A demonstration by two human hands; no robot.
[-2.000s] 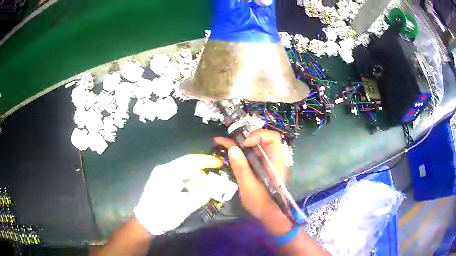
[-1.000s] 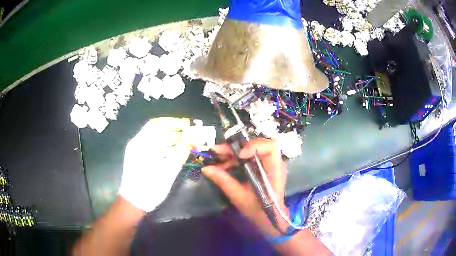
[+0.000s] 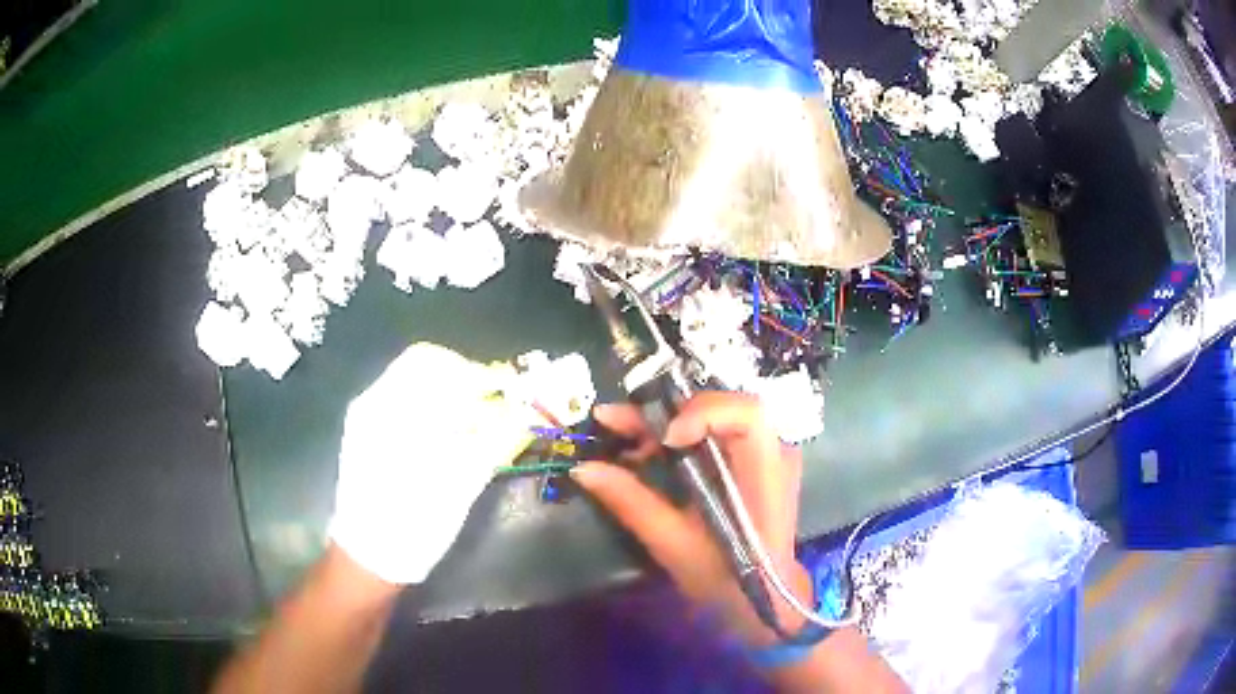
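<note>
My left hand (image 3: 414, 461), in a white glove with yellowish fingertips, grips a small white housing (image 3: 559, 385) in front of the hood. My bare right hand (image 3: 725, 468) holds a dark soldering iron (image 3: 699, 468), its tip pointing up and left toward the hood's rim. Its thumb and fingertips also pinch a small wired component (image 3: 559, 445) with blue, green and yellow parts, just below the white housing. Whether the wires touch the housing I cannot tell.
The metal fume hood (image 3: 705, 170) hangs ahead. White housings (image 3: 278, 258) lie left, tangled wired components (image 3: 881, 258) right. A soldering station (image 3: 1111, 217) and green reel (image 3: 1136, 71) stand right. A blue bin (image 3: 1057, 475) with a plastic bag (image 3: 983, 583) is lower right. Small yellow-black components (image 3: 34, 569) lie far left.
Since two seconds ago, the gloved hand has moved left and up with the white housing. The iron's tip has shifted slightly left. The wired component now shows between the two hands.
</note>
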